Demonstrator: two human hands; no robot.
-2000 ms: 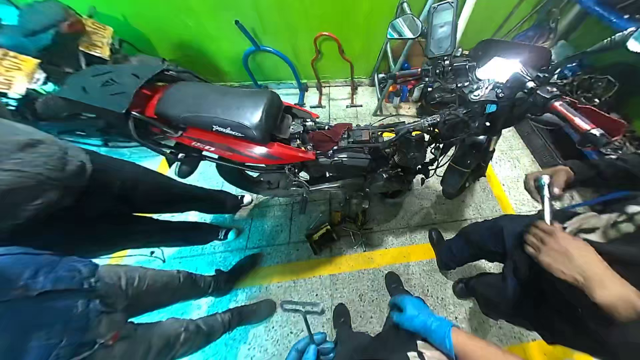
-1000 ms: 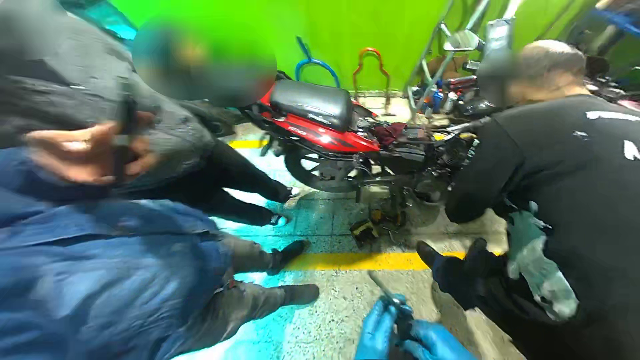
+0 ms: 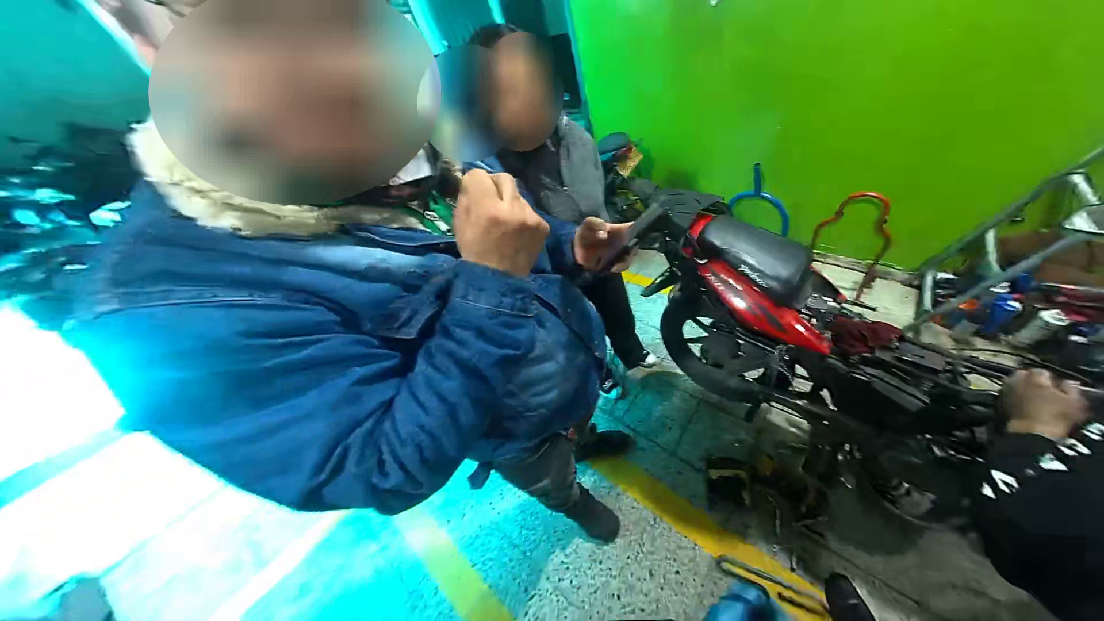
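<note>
At the bottom edge, my left hand (image 3: 742,602) in a blue glove shows only in part, at a long narrow metal tool (image 3: 772,580) that lies across the view above the glove; the fingers are mostly cut off. My right hand is out of view. Beyond stands a red and black motorcycle (image 3: 759,310) with its side parts exposed and a dark red cloth (image 3: 862,335) behind the seat's front end. Dark parts (image 3: 763,483) lie on the floor beside it. At the right, a co-worker's bare hand (image 3: 1044,404) is at the motorcycle's frame.
A person in a blue denim jacket (image 3: 345,362) stands close at the left, one hand raised. Behind, another person (image 3: 561,172) stands near a hand with a phone (image 3: 634,237). Blue (image 3: 780,211) and red (image 3: 884,216) metal stands are by the green wall. A dark shoe (image 3: 845,599) is at the bottom.
The view has swung left and up. My right hand, seen in both earlier frames, has left the view. The co-worker at the right has moved in to the motorcycle since two seconds ago.
</note>
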